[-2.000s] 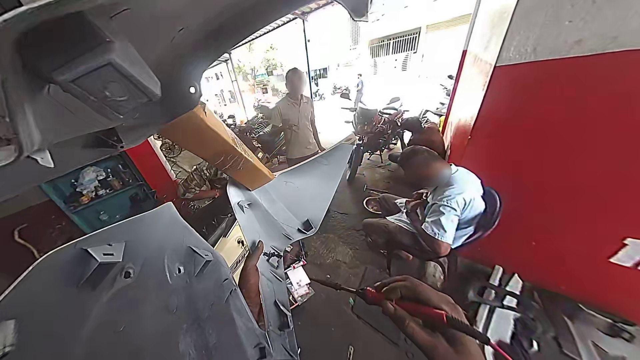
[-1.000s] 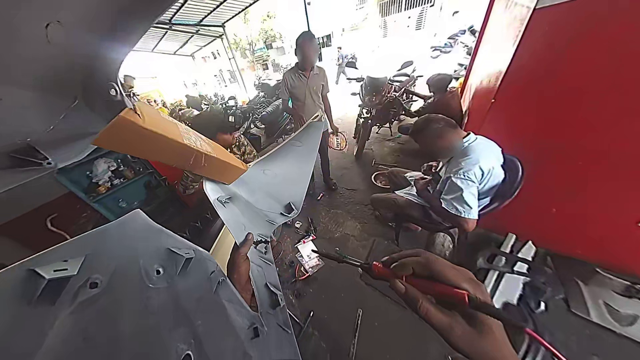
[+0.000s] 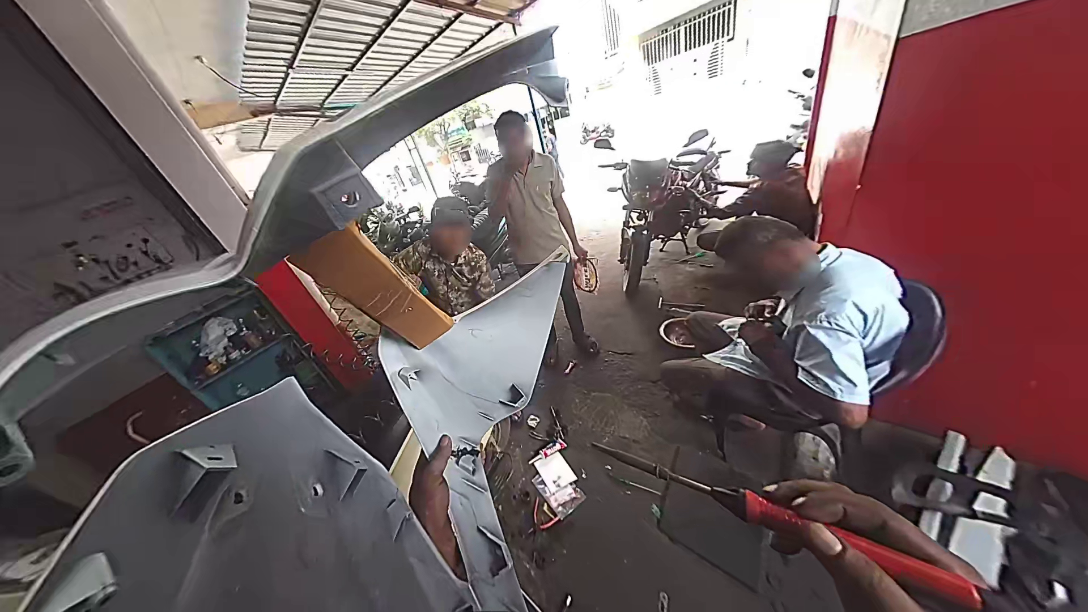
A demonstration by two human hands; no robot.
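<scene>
My left hand (image 3: 435,501) grips the narrow part of a grey plastic body panel (image 3: 476,357), whose inner face with moulded tabs shows; most of its fingers are hidden behind the panel. A small dark, rough patch marks the panel beside my thumb. On the right, my right hand (image 3: 850,527) holds a soldering iron (image 3: 782,510) by its red handle, its thin metal tip pointing left toward the panel without touching it. Another grey panel (image 3: 272,501) with brackets and holes fills the lower left. A curved grey plastic part (image 3: 297,170) arches above it.
A seated person (image 3: 833,323) in a light blue shirt works low on the right. Two more people are beyond the panel, and another crouches by a motorcycle (image 3: 663,195). A cardboard box (image 3: 374,285), a teal tray (image 3: 242,361) and small packets (image 3: 554,476) are nearby.
The view has shifted. The curved grey part at upper left now shows its full arch. The person standing beyond the panel has raised a hand toward the face. Both my hands keep their holds.
</scene>
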